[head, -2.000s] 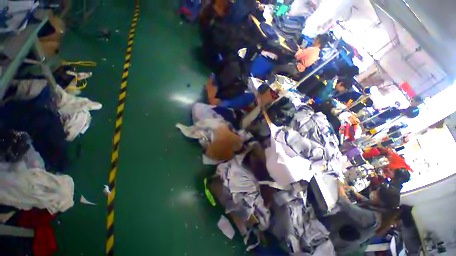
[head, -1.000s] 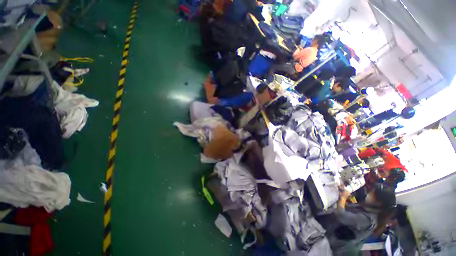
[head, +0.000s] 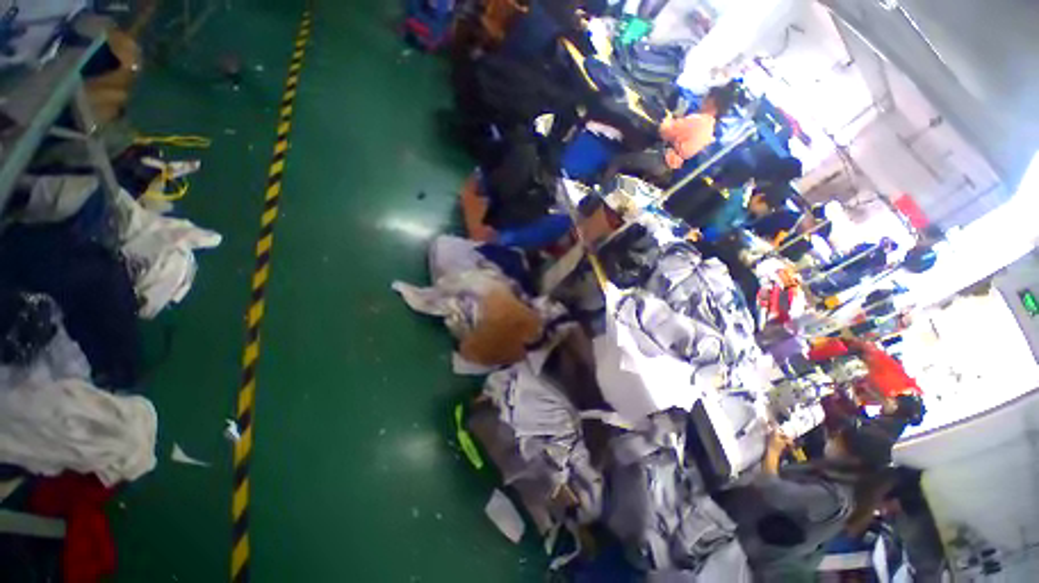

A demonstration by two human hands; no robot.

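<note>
Neither of my hands is in the picture. Large crumpled grey-white cloth bundles (head: 547, 427) lie beside the aisle, right of the green floor. More grey cloth (head: 689, 302) is heaped on a work table behind them. A brown rounded piece (head: 499, 326) lies among white cloth at the heap's left edge. A bright yellow-green strip (head: 468, 437) and a white scrap (head: 504, 516) lie at the heap's floor edge.
A yellow-black tape line (head: 260, 273) runs along the green floor (head: 342, 342). White cloth (head: 86, 427), dark cloth and red cloth (head: 89, 530) lie at left, by a metal-framed table. A person in grey (head: 803, 507) sits at lower right; other people sit farther back.
The view has shifted slightly, so the heaps and tape sit a little farther left. The green sign at the right edge has come into view. No hand has appeared.
</note>
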